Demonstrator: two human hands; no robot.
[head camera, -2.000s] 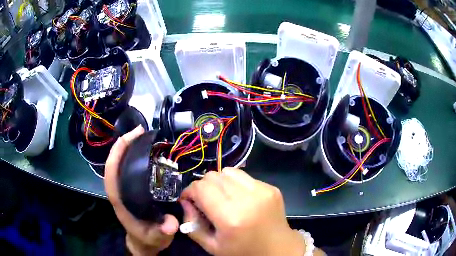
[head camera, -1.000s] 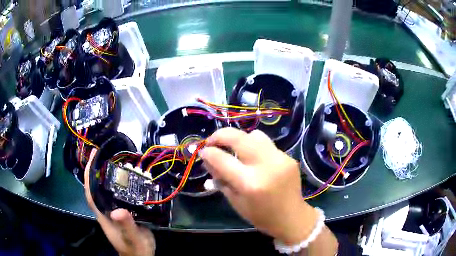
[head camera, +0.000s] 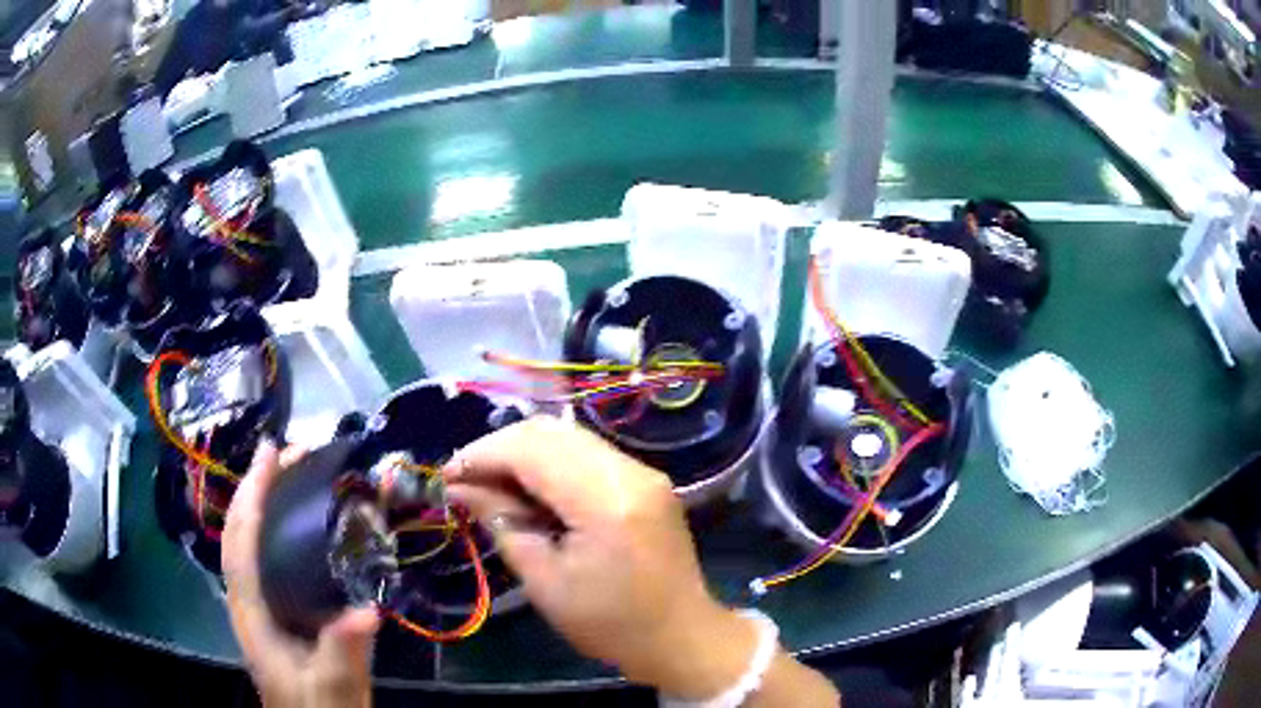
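My left hand (head camera: 321, 650) holds a black camera head shell (head camera: 297, 533), tilted, at the lower left. Its circuit board (head camera: 362, 553) faces right and is blurred. Red, orange and yellow wires (head camera: 477, 595) loop from the board's lower edge towards the base behind. My right hand (head camera: 588, 546) is at the shell's right side, thumb and fingertips pinched together near the wires. What the fingertips hold is blurred and cannot be told. The black-lined base (head camera: 415, 415) behind is partly hidden by my hands.
Two bases (head camera: 664, 374) (head camera: 869, 443) with loose wires stand to the right. White cords (head camera: 1051, 429) lie right of them, near a dark head shell (head camera: 1005, 263). Wired units (head camera: 215, 387) stand at left. A grey post (head camera: 863, 111) rises behind. White parts (head camera: 1106, 650) lie below the bench edge.
The view has shifted, so the bench sits lower. The head shell is tilted more sideways. My right hand has moved from the raised wires to close beside the shell. The red-orange wires now loop downward.
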